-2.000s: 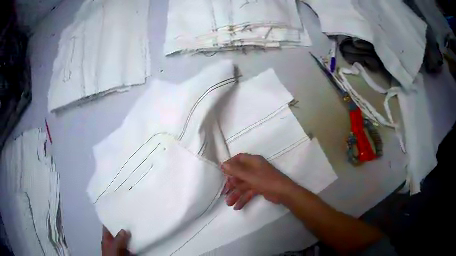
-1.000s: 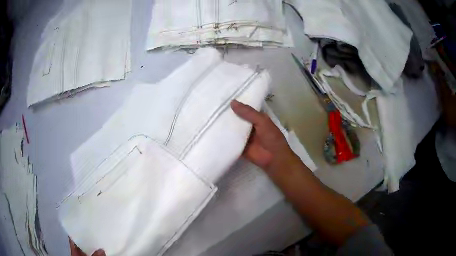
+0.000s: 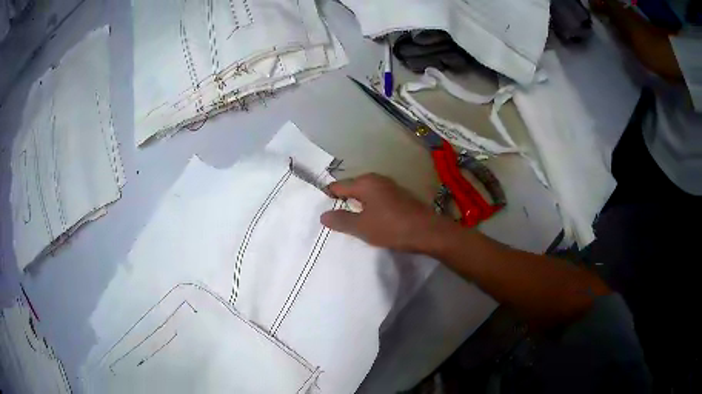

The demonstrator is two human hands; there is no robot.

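Observation:
A white garment front panel (image 3: 208, 231) lies on the table in the head view. Its patch pocket (image 3: 223, 346), outlined in dark stitching, is at the lower left. Double stitch lines run from the pocket up to the panel's far edge. My right hand (image 3: 369, 208) is on that far edge, thumb and forefinger pinching the cloth at the end of a double stitch line. Dark thread tails show just beyond my fingertips. My left hand is not in view. The panel's near end is cut off by the picture's bottom edge.
Red-handled shears (image 3: 454, 173) lie right of the panel, beside a blue pen (image 3: 388, 81) and white offcuts (image 3: 462, 138). Stacked panels (image 3: 254, 38) lie at the far side and left. Loose white pieces (image 3: 562, 138) and dark grey cloth (image 3: 435, 52) lie right. Another person's arm shows top right.
The view has shifted right and down. The panel's lifted right side now lies flatter. My right hand has moved from the panel's side to its far edge. My left hand has left the picture.

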